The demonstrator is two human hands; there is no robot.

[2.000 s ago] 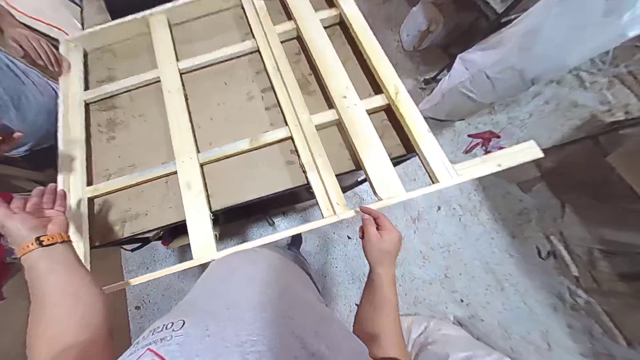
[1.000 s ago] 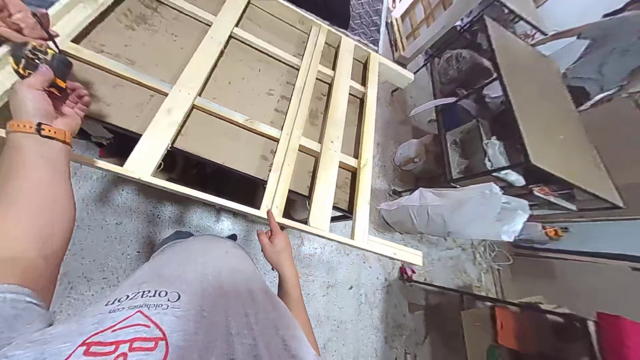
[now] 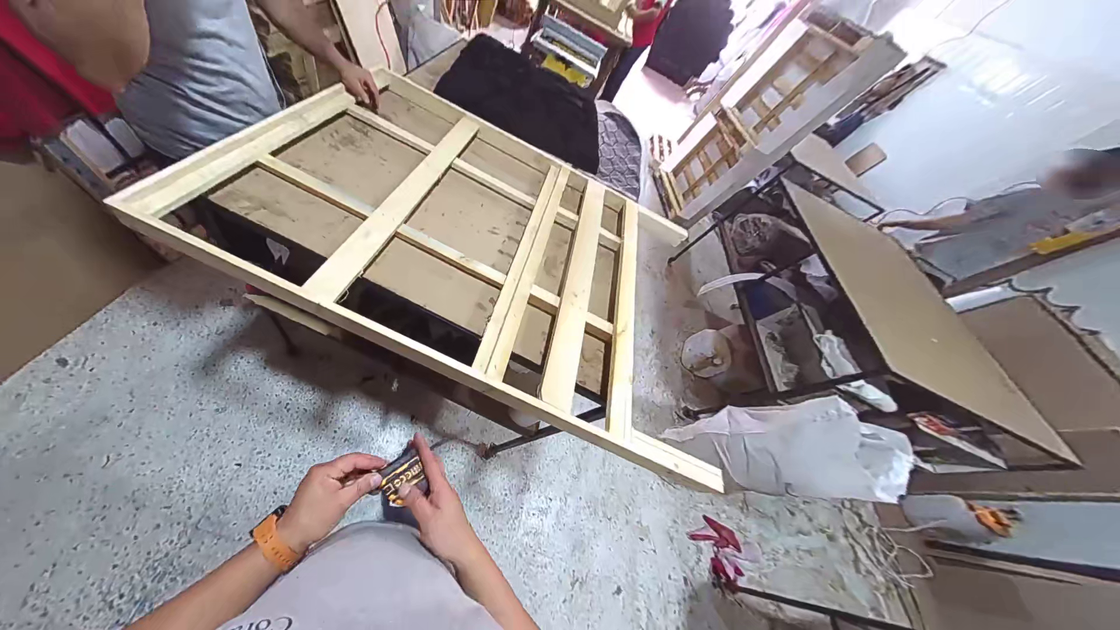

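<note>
A black and yellow tool point(image 3: 404, 477), probably a tape measure, is held between both hands in front of the torso. My left hand point(image 3: 337, 494), with an orange watch band at the wrist, grips its left side. My right hand point(image 3: 437, 507) holds its right side, fingers extended upward. Beyond the hands, a large pale wooden slatted frame point(image 3: 394, 206) lies on a board-topped metal table point(image 3: 464, 214). Neither hand touches the frame.
At the far left corner a co-worker's hand point(image 3: 360, 85) rests on the frame. Black fabric point(image 3: 525, 101) lies behind it. A white plastic bag point(image 3: 796, 448), a bucket point(image 3: 705, 353) and a metal-framed table point(image 3: 927, 332) stand to the right. Another person is at far right.
My left hand has brought the tool from the frame's left side to in front of my torso. My right hand has left the frame's near rail and now holds the tool too. The view has shifted.
</note>
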